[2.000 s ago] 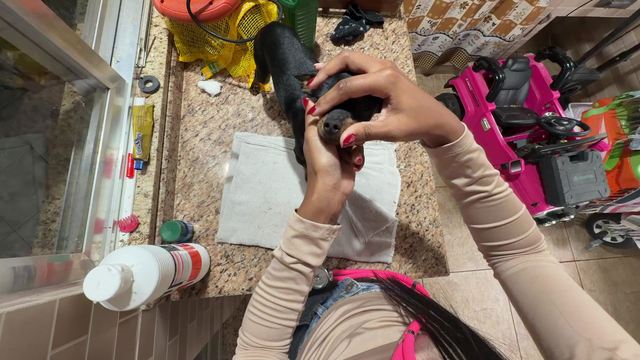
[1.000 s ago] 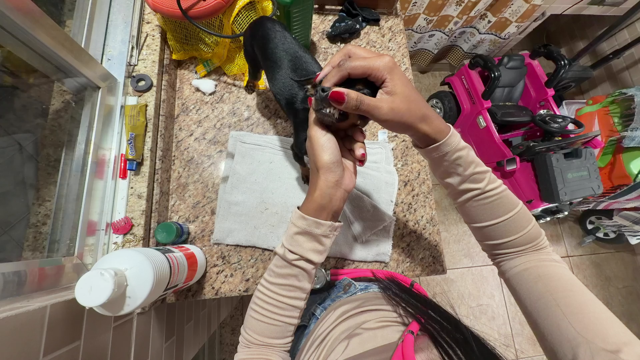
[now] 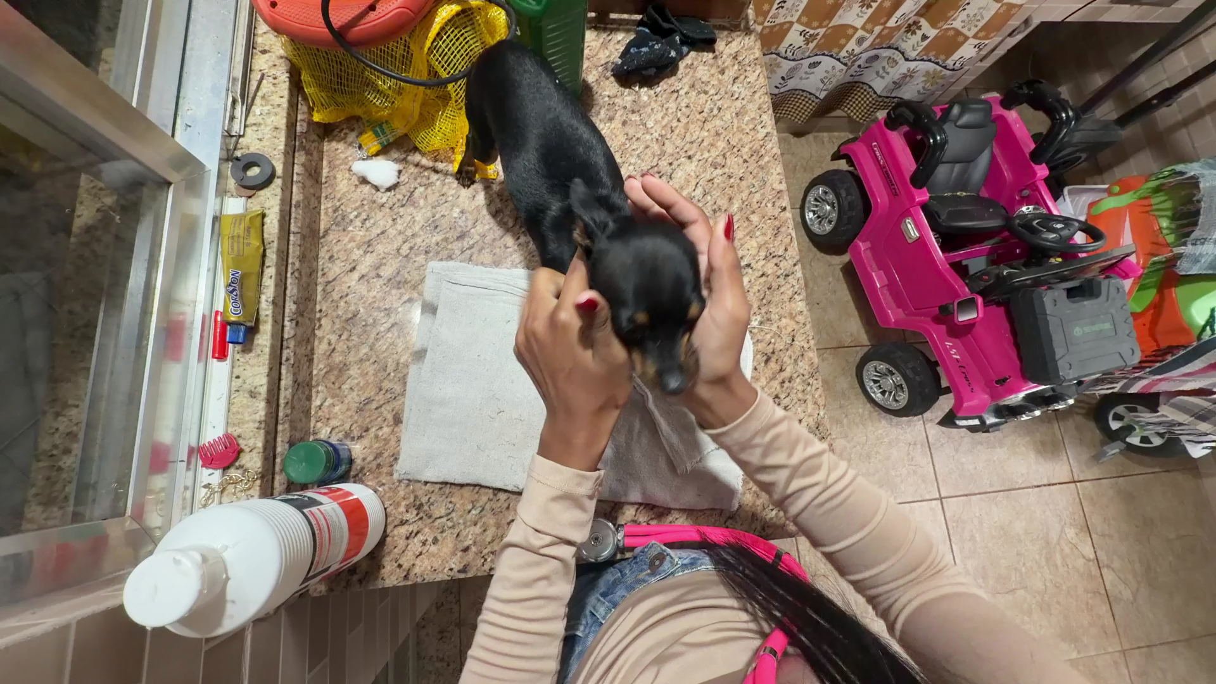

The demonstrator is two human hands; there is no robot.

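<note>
A small black and tan dog (image 3: 551, 142) stands on the granite counter, its head turned toward me above a folded white cloth (image 3: 475, 380). My left hand (image 3: 575, 347) lies against one side of its head and neck, thumb up near the cheek. Along the other side of the head my right hand (image 3: 712, 304) is cupped, fingers spread and reaching back behind the ear. The dog's head sits between both palms. A pink stethoscope (image 3: 703, 534) hangs at my waist, partly behind my long dark hair.
At the left stand a large white bottle (image 3: 256, 556) and a green-capped jar (image 3: 316, 462). A yellow tube (image 3: 241, 266) lies on the sill. Cotton (image 3: 376, 173), a yellow mesh bag (image 3: 380, 85) and a dark cloth (image 3: 660, 43) lie farther back. A pink toy car (image 3: 912, 247) is on the floor.
My right hand has come off the top of the dog's muzzle and moved to the side of its head. The muzzle, held up between my fingers before, now points down toward me.
</note>
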